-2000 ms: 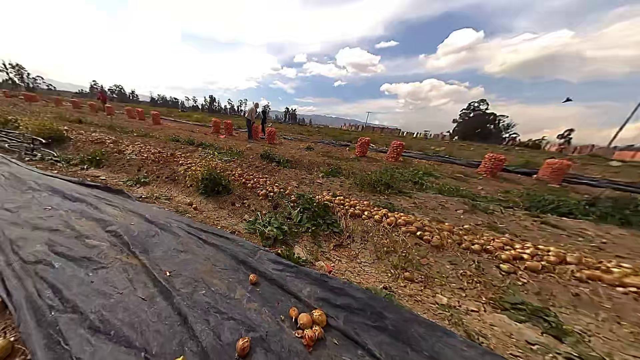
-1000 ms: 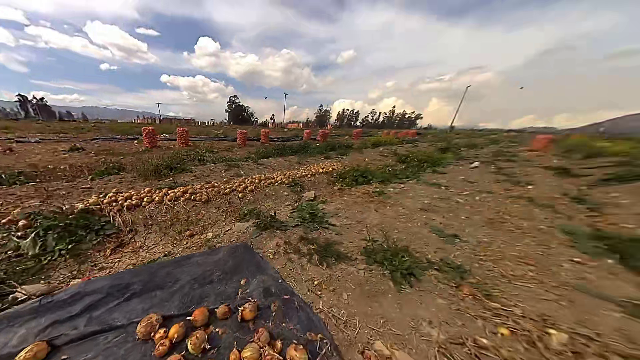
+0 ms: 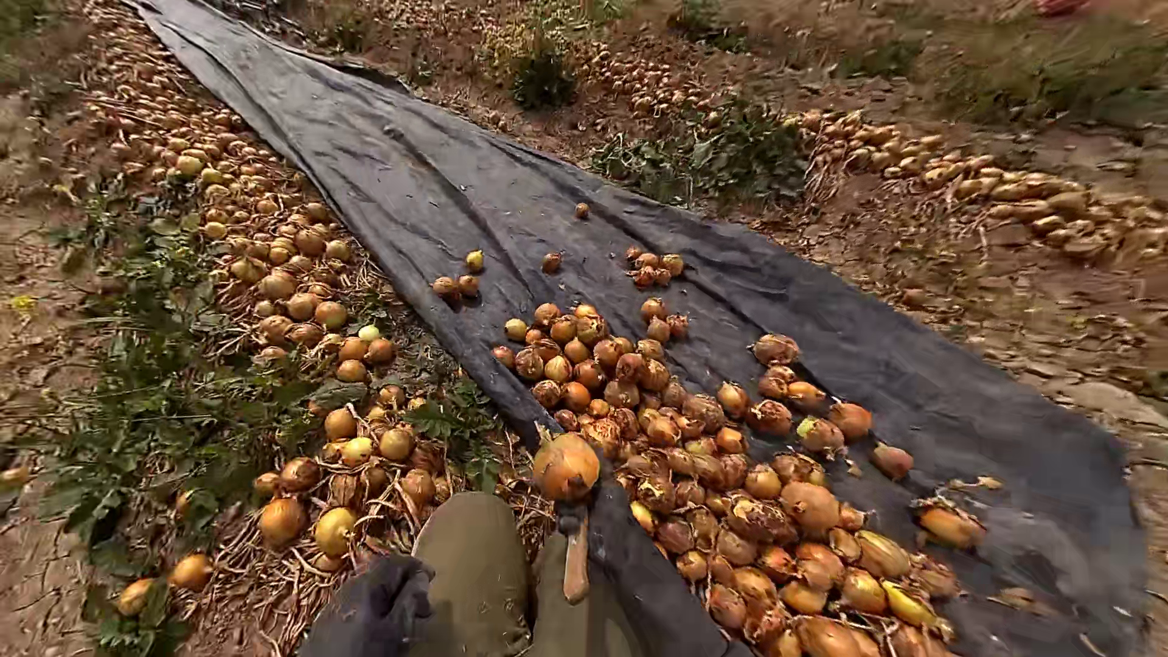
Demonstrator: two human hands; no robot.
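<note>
My right hand, in a dark glove, is at the lower middle with a brown onion at its fingers. Directly below that onion is a hand tool's wooden handle with a short metal part; its far end is hidden. My left hand, also in a dark glove, is low beside my knee with its fingers partly curled, and nothing shows in it. A pile of onions lies on the black sheet, close by my right hand. More onions lie on the ground to the left, with dry stalks.
My bent knee in olive trousers is between the hands. The sheet stretches away to the upper left. A long row of onions runs along its left side, another lies beyond its right side. Green weeds grow at left.
The view has swung down from the field and sky to the sheet and my knees. Both gloved hands and the tool handle, not in the earlier frames, are now in view.
</note>
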